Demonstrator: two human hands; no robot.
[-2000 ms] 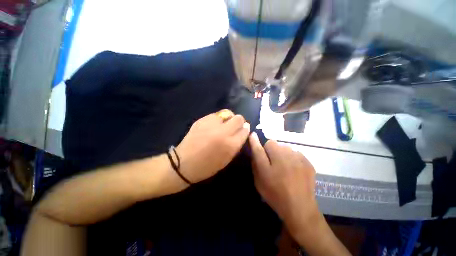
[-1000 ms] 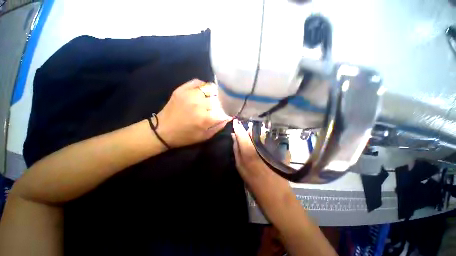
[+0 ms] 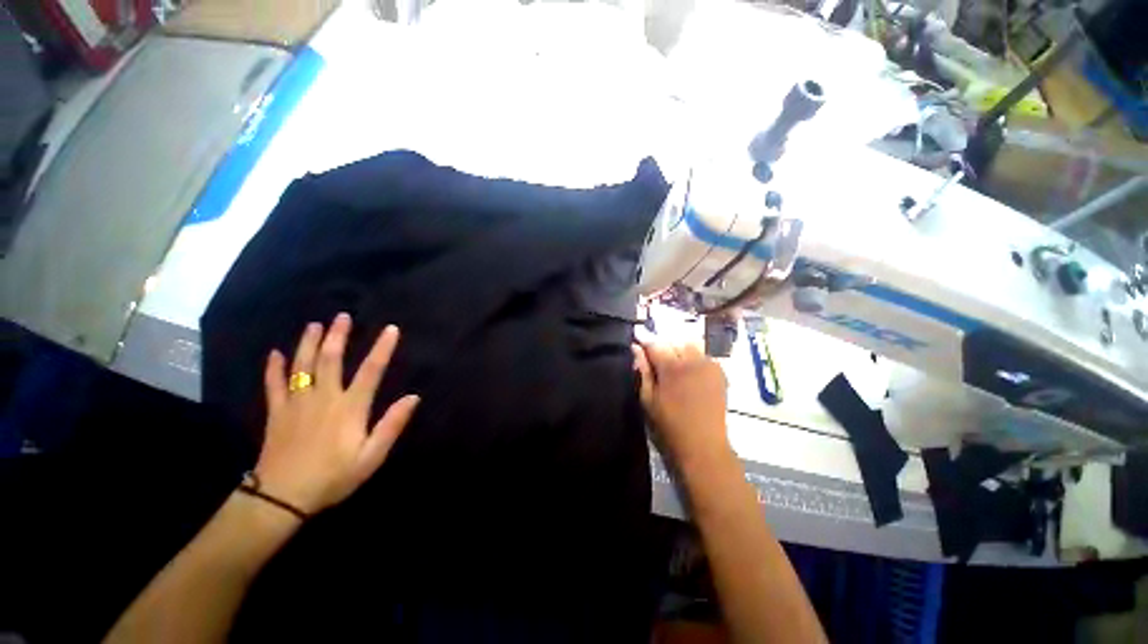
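Observation:
A large black cloth panel [image 3: 491, 327] lies on the white machine table, left of the needle, and hangs over the front edge. My left hand [image 3: 325, 415], with a ring and a dark wrist band, lies flat on it with fingers spread. My right hand [image 3: 680, 377] is at the needle, its fingers closed on the cloth's right edge. The white sewing machine head [image 3: 869, 296] with a blue stripe stands over that edge. The needle and presser foot are too bright and small to make out clearly.
Blue and yellow-green snips [image 3: 762, 361] lie right of my right hand. Black cut pieces [image 3: 869, 447] lie farther right near the ruler strip [image 3: 806, 501]. A blue plastic crate [image 3: 903, 601] shows below the table edge. Cluttered items stand behind the machine.
My left hand has left the needle, moved left and opened flat on the cloth. My right hand remains by the needle. The view has pulled back from the machine head.

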